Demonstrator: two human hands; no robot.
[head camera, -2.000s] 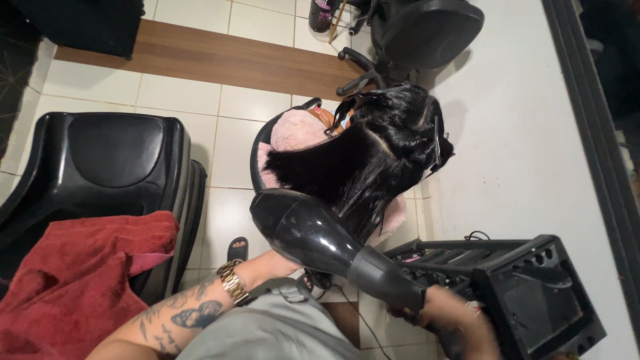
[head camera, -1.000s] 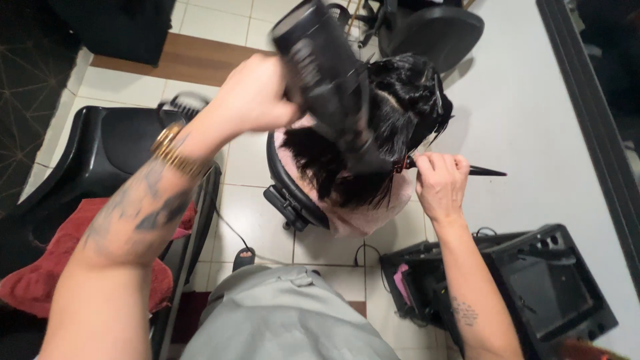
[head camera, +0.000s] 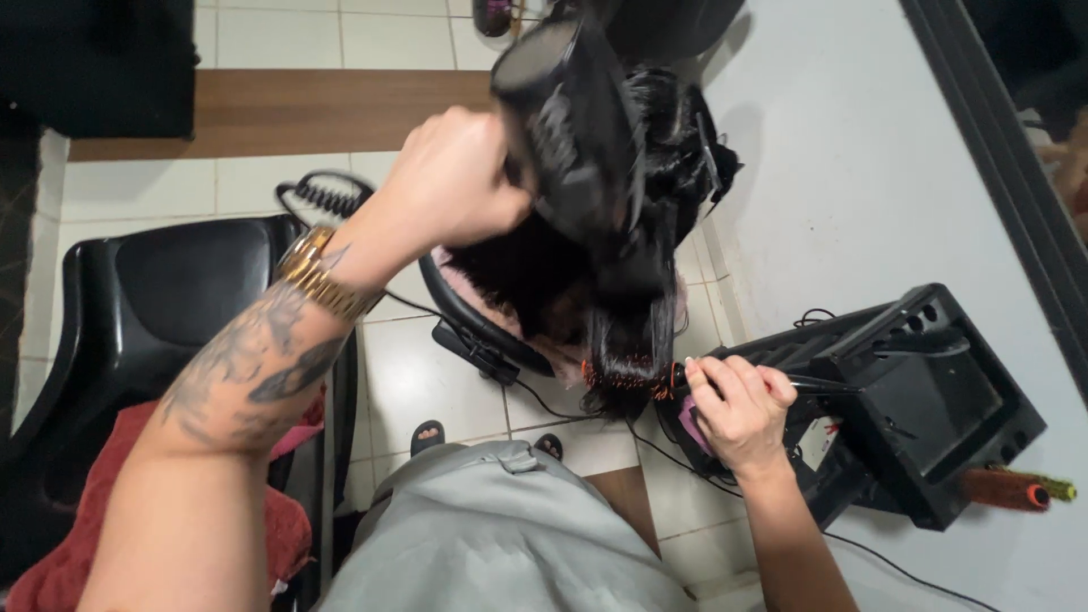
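Note:
My left hand (head camera: 463, 174) is shut on the handle of a black hair dryer (head camera: 578, 136), blurred by motion, held over the dark hair (head camera: 684, 161) of a seated person. My right hand (head camera: 738, 408) grips the black handle of a round hair brush (head camera: 629, 378) with orange bristles. A section of hair lies stretched over the brush barrel below the dryer. Other hair sections on the head are held up with a clip (head camera: 708, 153). A pink towel (head camera: 484, 297) lies around the person's shoulders, and the dryer hides part of the head.
A black salon trolley (head camera: 935, 408) stands at the right, with more round brushes (head camera: 1007, 490) at its edge. At the left is a black chair (head camera: 195, 280) with a red towel (head camera: 127, 476) on it. A white wall (head camera: 833, 170) borders the right side. Cords (head camera: 552, 410) run across the floor.
The dryer, low and in front of my body two seconds ago, is now above the hair in my left hand. Since one second ago, my right hand and the brush have moved down and toward my body.

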